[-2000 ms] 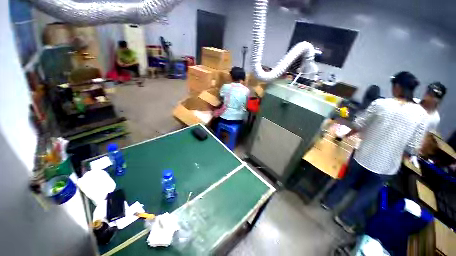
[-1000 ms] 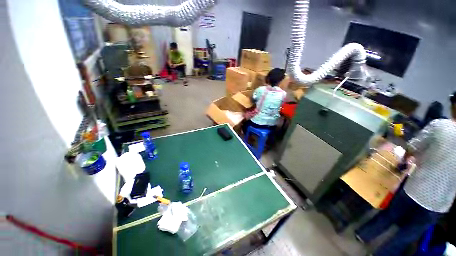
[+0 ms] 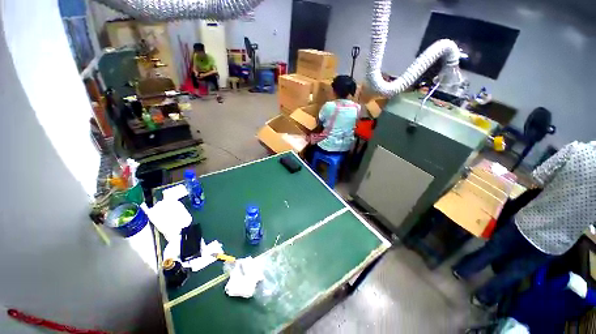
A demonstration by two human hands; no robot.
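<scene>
Neither of my hands is in the picture. Nearest in front of me is the green-topped table (image 3: 307, 261) with a pale dividing strip. Two blue water bottles stand on it, one near the middle (image 3: 253, 226) and one at the left edge (image 3: 193, 189). A dark phone-like block (image 3: 191, 241) lies among white papers at the left. A crumpled white tissue or bag (image 3: 244, 277) lies near the front, beside clear plastic. A small black case (image 3: 290, 164) lies at the far edge.
A person (image 3: 340, 124) sits on a blue stool (image 3: 327, 167) by open and stacked cartons (image 3: 295, 93). A grey-green cabinet machine (image 3: 418, 166) stands right, beside tan sheets (image 3: 472, 201). Another person (image 3: 562, 196) bends at the right edge. A third (image 3: 204, 66) sits far back.
The view has swung right and then slightly back left and down. The standing person at the right now bends forward. The second standing person is no longer visible. Table items look unmoved.
</scene>
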